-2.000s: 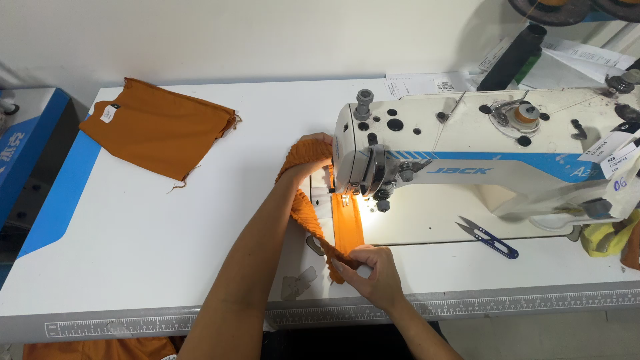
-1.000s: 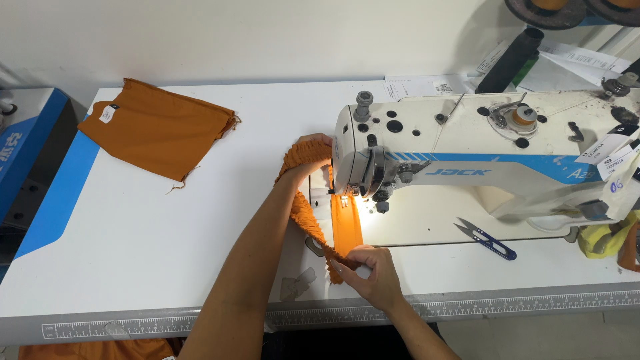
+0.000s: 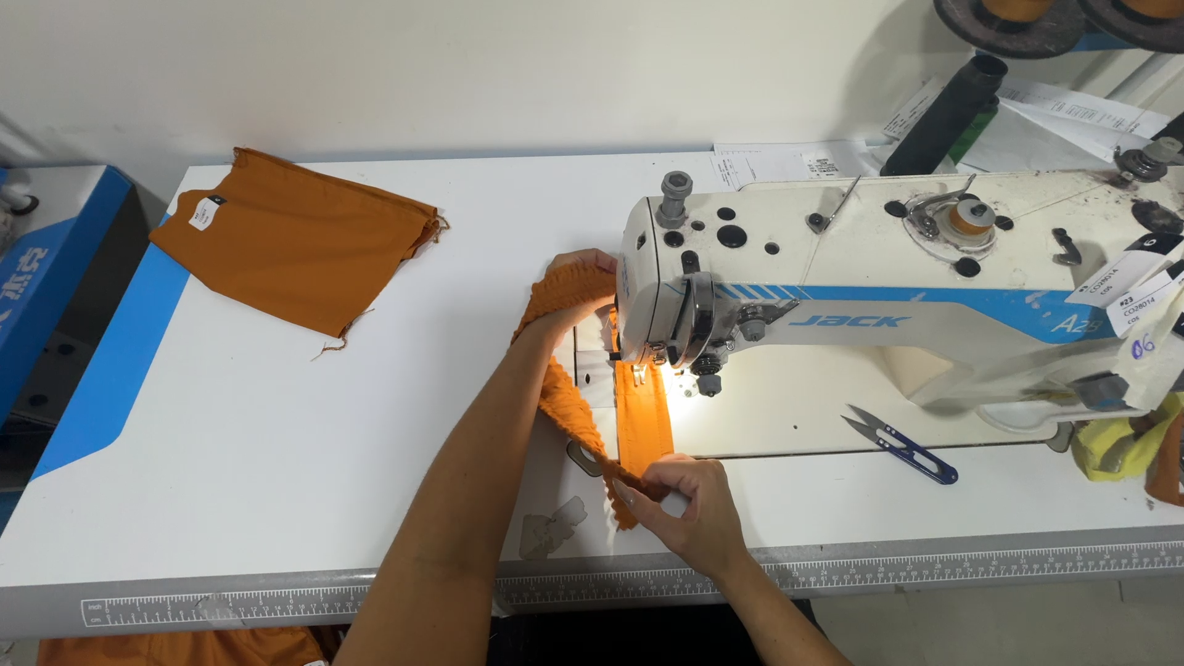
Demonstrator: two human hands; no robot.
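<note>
A loop of orange fabric band (image 3: 645, 421) with gathered edges runs under the presser foot (image 3: 640, 373) of a white and blue Jack sewing machine (image 3: 832, 314). My right hand (image 3: 689, 509) pinches the band's near end between thumb and fingers, in front of the needle area. My left hand (image 3: 585, 264) is behind and left of the machine head, at the far side of the loop; the fabric and the machine head partly hide its fingers, so its grip cannot be made out. The machine's lamp lights the needle area.
A brown-orange fabric panel (image 3: 296, 250) with a small label lies at the back left. Blue-handled thread snips (image 3: 902, 444) rest right of the needle. Papers and a dark thread cone (image 3: 943, 116) are behind the machine. A ruler strip (image 3: 222, 599) runs along the front edge.
</note>
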